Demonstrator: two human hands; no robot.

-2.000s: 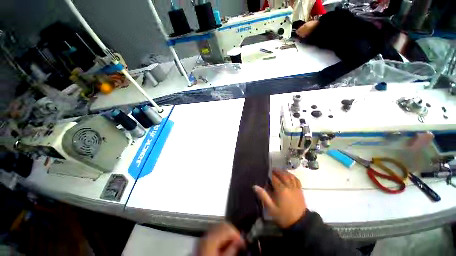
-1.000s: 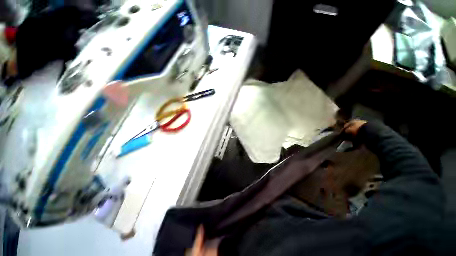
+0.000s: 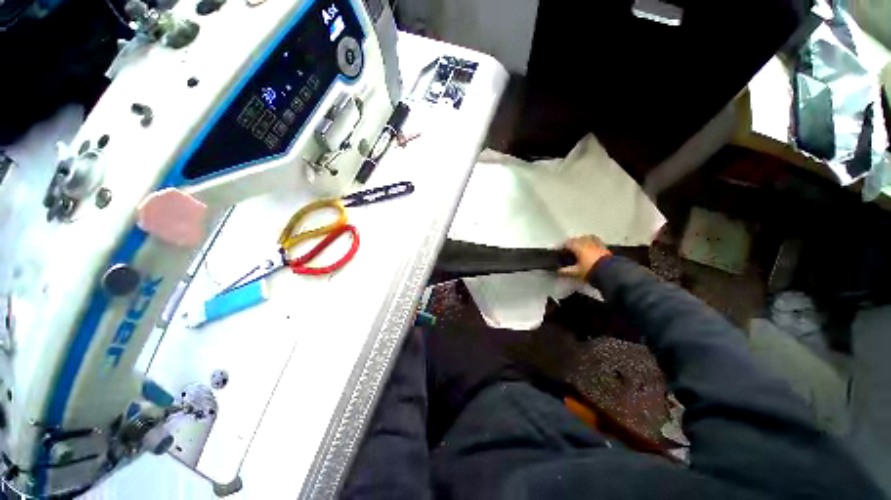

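My right hand (image 3: 586, 258) reaches out to the right of the table, its fingers closed on a long dark fabric panel (image 3: 498, 259). The panel lies across a large off-white sheet (image 3: 557, 205) beside the table. Its left end runs to the table edge, where the edge hides the rest. My left hand is out of the picture.
The white Jack machine (image 3: 107, 244) with a lit dark display stands at left. Scissors (image 3: 318, 234), a black-handled tool (image 3: 381, 193) and a light blue piece (image 3: 230, 303) lie on its table (image 3: 322, 342). A pink pad (image 3: 173, 217) is on the machine head. Silvery sheeting is upper right.
The dark panel, stretched diagonally between both hands over my lap, now lies across the white sheet. My right hand has moved left, and my left hand has left the picture.
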